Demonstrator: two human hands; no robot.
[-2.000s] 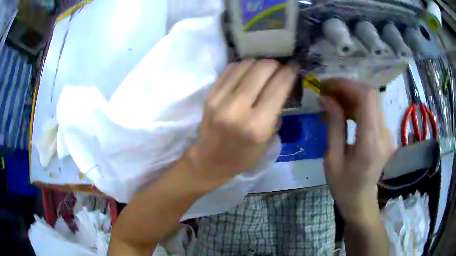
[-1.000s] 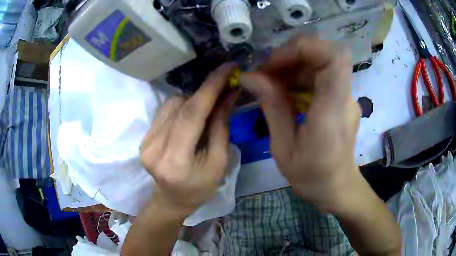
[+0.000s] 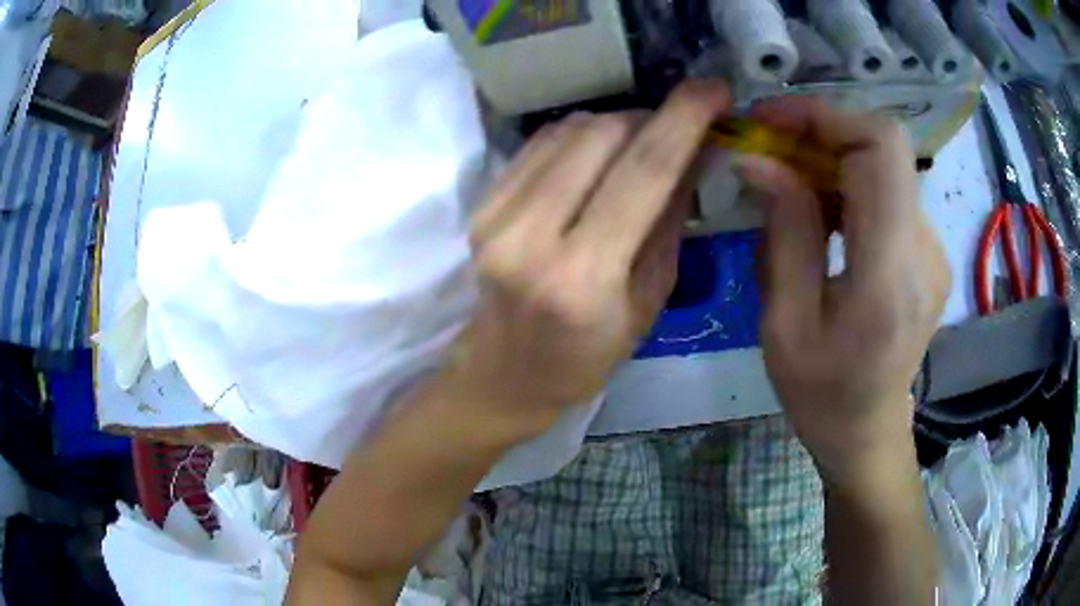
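Observation:
A screwdriver with a translucent yellow handle (image 3: 796, 152) is held in my right hand (image 3: 847, 260), pointing left toward the needle area of the overlock machine (image 3: 557, 53). My left hand (image 3: 563, 266) is at the needle area under the machine head, its fingers bent and reaching up beside the screwdriver's front end. It covers the needle area, so whether it grips anything is hidden. A large white cloth (image 3: 344, 237) lies heaped to the left of my left hand, partly under my forearm.
A blue plate (image 3: 722, 290) lies before the machine. Red-handled scissors (image 3: 1021, 255) and a grey pouch (image 3: 989, 355) lie at right. White cut pieces (image 3: 983, 509) hang lower right. A red basket (image 3: 166, 479) holds white pieces lower left. Ribbed knobs (image 3: 752, 42) line the machine.
The camera view has shifted, bringing the machine head to upper centre. Compared with one second ago, my hands are a little farther apart and the yellow handle shows more clearly. The white cloth stays heaped.

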